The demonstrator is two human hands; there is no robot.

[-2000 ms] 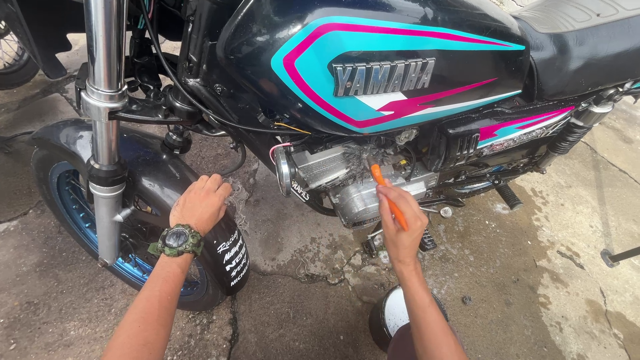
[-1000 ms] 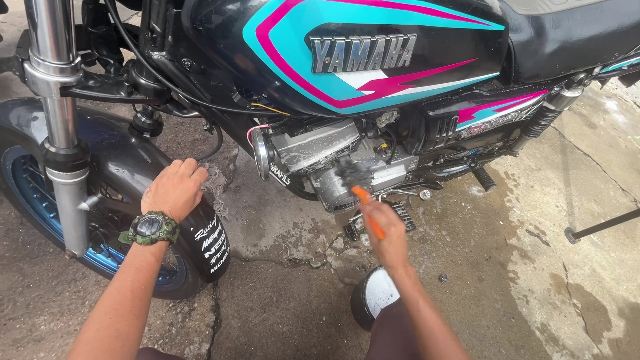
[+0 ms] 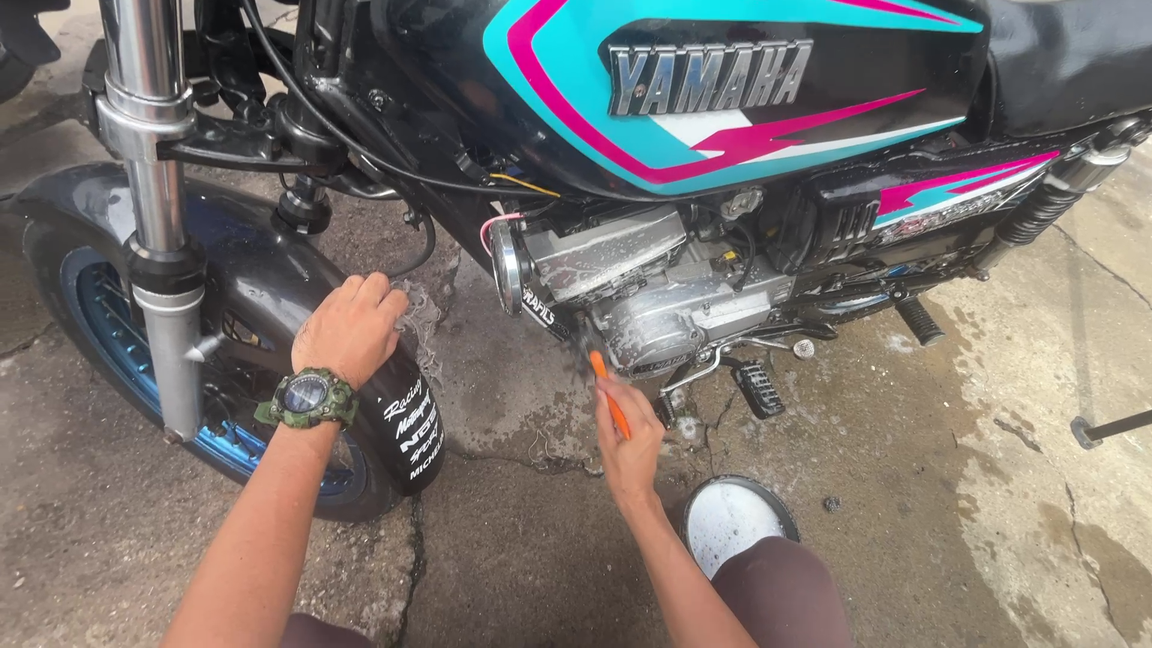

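My right hand [image 3: 628, 441] grips the orange handle of a brush [image 3: 611, 396]. Its dark, blurred bristles are at the front lower edge of the motorcycle's silver engine case [image 3: 693, 315], which is wet and has suds on it. My left hand [image 3: 349, 328], with a green camouflage watch [image 3: 308, 398] on the wrist, rests on the rear part of the black front fender [image 3: 261, 252]; its fingers are bent over the fender, and what is under them is hidden. Above the engine is the black Yamaha fuel tank [image 3: 558, 117] with turquoise and pink stripes.
A round container of white foamy liquid [image 3: 733, 522] stands on the wet, cracked concrete beside my knee [image 3: 783, 594]. The gear pedal [image 3: 758, 389] and a footpeg [image 3: 918, 319] stick out below the engine. A dark metal stand leg [image 3: 1116, 427] lies at the right edge.
My right hand has moved the brush from the upper middle of the engine, across the case, to its front lower edge. My left hand has stayed on the fender.
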